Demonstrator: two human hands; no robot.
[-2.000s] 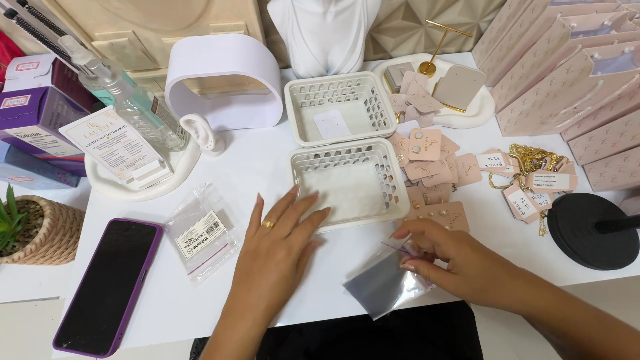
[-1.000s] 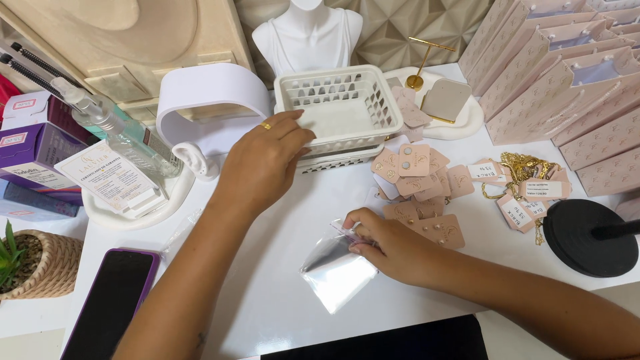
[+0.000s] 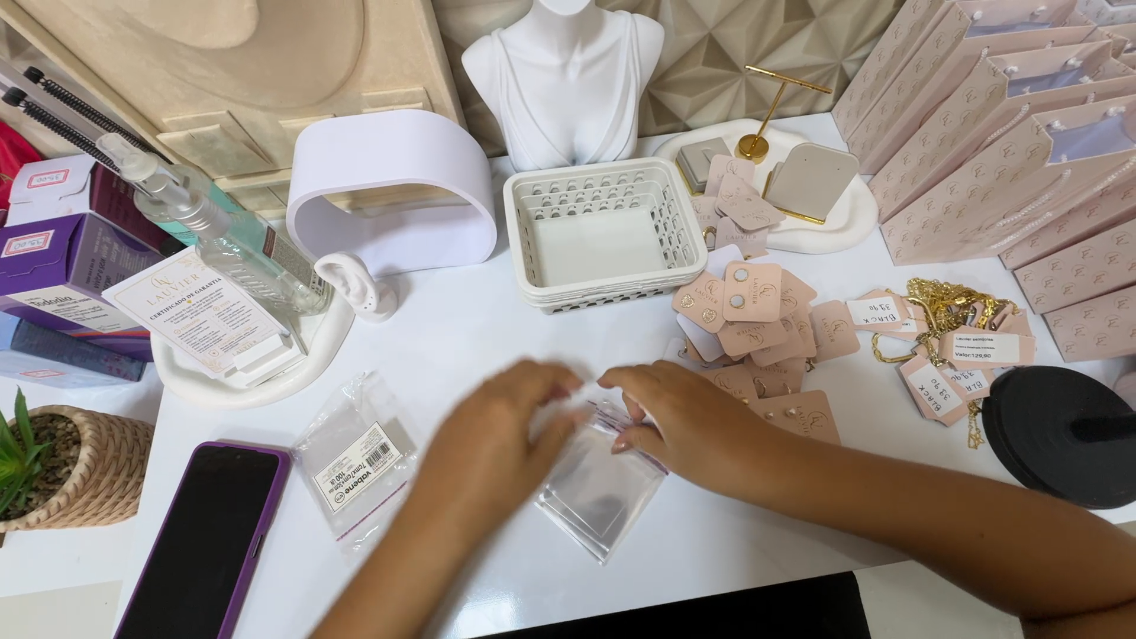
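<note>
My right hand (image 3: pixel 679 426) grips the top edge of a small stack of clear plastic bags (image 3: pixel 603 497) over the white table. Blurred by motion, my left hand (image 3: pixel 506 444) is at the upper left of the bags; whether its fingers touch them is unclear. Beyond both hands, white perforated plastic baskets (image 3: pixel 606 288) sit nested one in another, the top one empty. Pink earring cards (image 3: pixel 753 293) lie in a loose pile right of the baskets. A larger clear bag with a printed label (image 3: pixel 355 461) lies flat to the left.
A purple-cased phone (image 3: pixel 209 541), potted plant (image 3: pixel 93 461), white ear-shaped display (image 3: pixel 357 286) and oval white stand (image 3: pixel 390 186) occupy the left. A white bust (image 3: pixel 564 89) stands behind. Gold chains with tags (image 3: pixel 950 319), a black round stand (image 3: pixel 1056 435) and pink paper bags (image 3: pixel 985 186) are at right.
The two baskets, separate two seconds ago, are now stacked. My left hand has left the baskets and come down beside my right hand at the small bags.
</note>
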